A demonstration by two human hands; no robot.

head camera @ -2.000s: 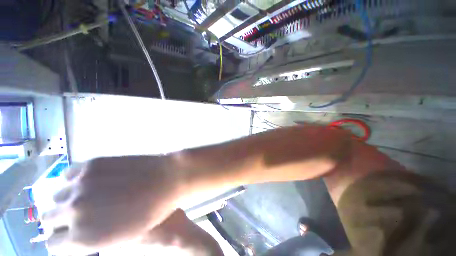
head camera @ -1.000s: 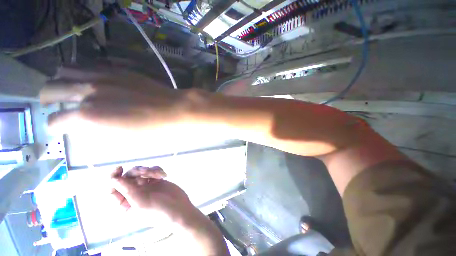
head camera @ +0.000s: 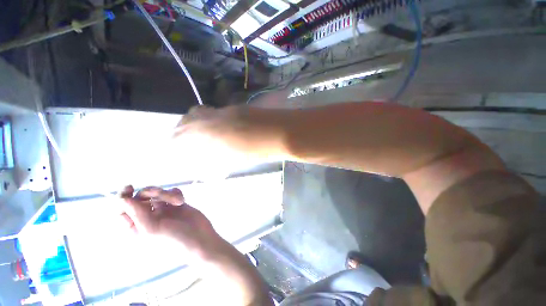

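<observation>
A pale cable (head camera: 170,52) hangs from the cabinet at the upper left and reaches my right hand (head camera: 206,127). Glare hides the fingertips, so I cannot tell if they grip it. My right forearm crosses the middle from the right. My left hand (head camera: 157,209) is lower, palm up with bent fingers, over a glaring white panel (head camera: 239,200). Glare hides whether it holds anything. Another pale line (head camera: 49,136) runs down over the panel's left part.
Terminal blocks and wiring (head camera: 326,23) line the top. A blue wire (head camera: 415,51) loops down at the upper right. A perforated metal strip (head camera: 347,80) lies below the blocks. Blue parts (head camera: 55,263) stand at the lower left. Grey floor (head camera: 335,206) shows below my right forearm.
My right hand has moved from the lower left, up, then right to the pale cable's lower end. My left hand, first partly covered, now shows fully. The view has shifted slightly.
</observation>
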